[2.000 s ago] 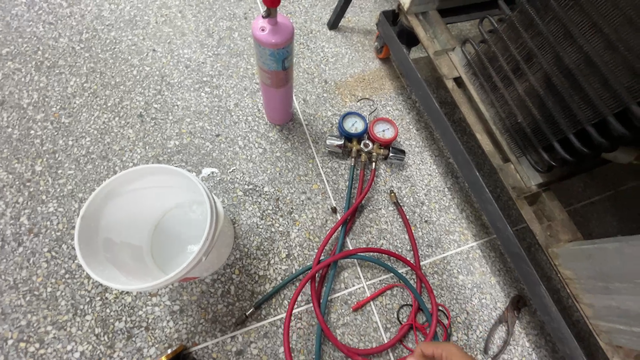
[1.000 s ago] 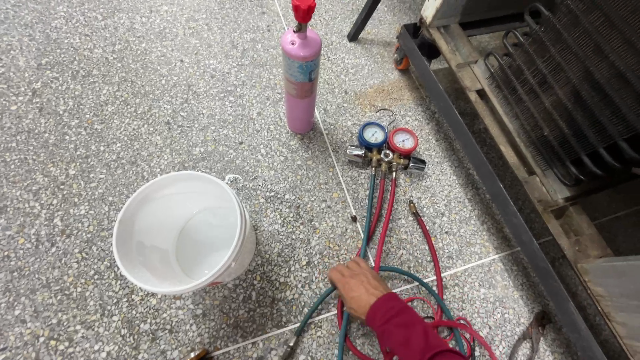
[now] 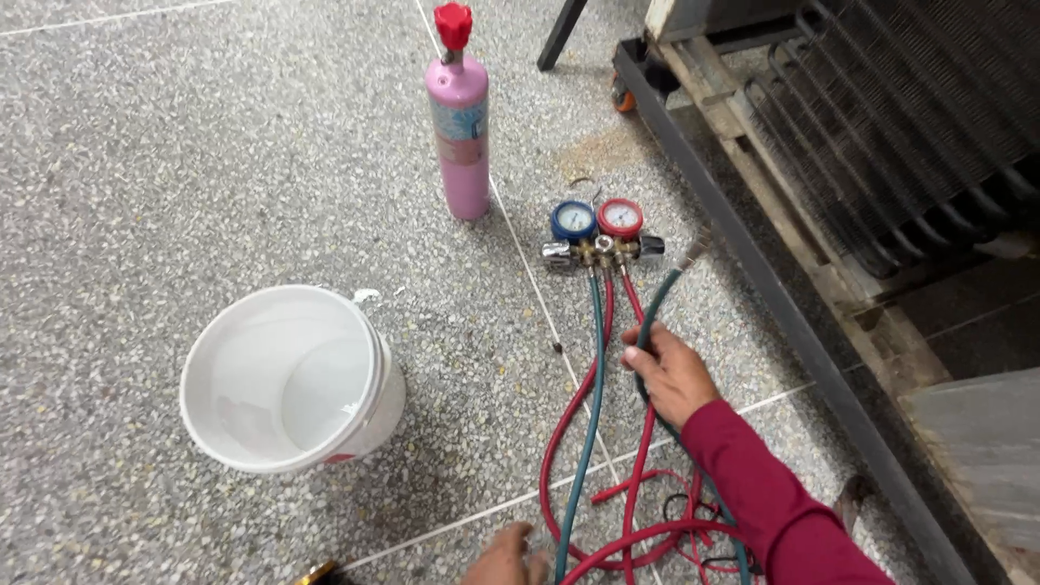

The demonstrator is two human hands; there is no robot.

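My right hand point(image 3: 670, 374) grips a green refrigerant hose point(image 3: 660, 296) near its end, whose fitting points up and right, blurred. Above and left of the hand, a manifold gauge set point(image 3: 603, 248) with a blue gauge point(image 3: 574, 219) and a red gauge point(image 3: 620, 218) lies on the floor. Red hoses point(image 3: 555, 447) run down from it into loose loops. My left hand point(image 3: 508, 556), blurred at the bottom edge, is beside the green hose; whether it touches anything is unclear. A pink gas cylinder point(image 3: 465, 183) with a red valve knob point(image 3: 453, 24) stands behind the gauges.
A white plastic bucket point(image 3: 374, 390) with clear liquid stands at left. On the right, a black metal frame point(image 3: 731, 244) with an orange caster point(image 3: 623, 99) runs beside a condenser coil point(image 3: 894, 122). Pliers point(image 3: 851, 500) lie partly behind my sleeve. A brass-coloured object point(image 3: 315, 573) is at the bottom edge.
My right hand has moved up and right from the hoses, and the green hose's end is now raised in it. My left hand has come into view at the bottom.
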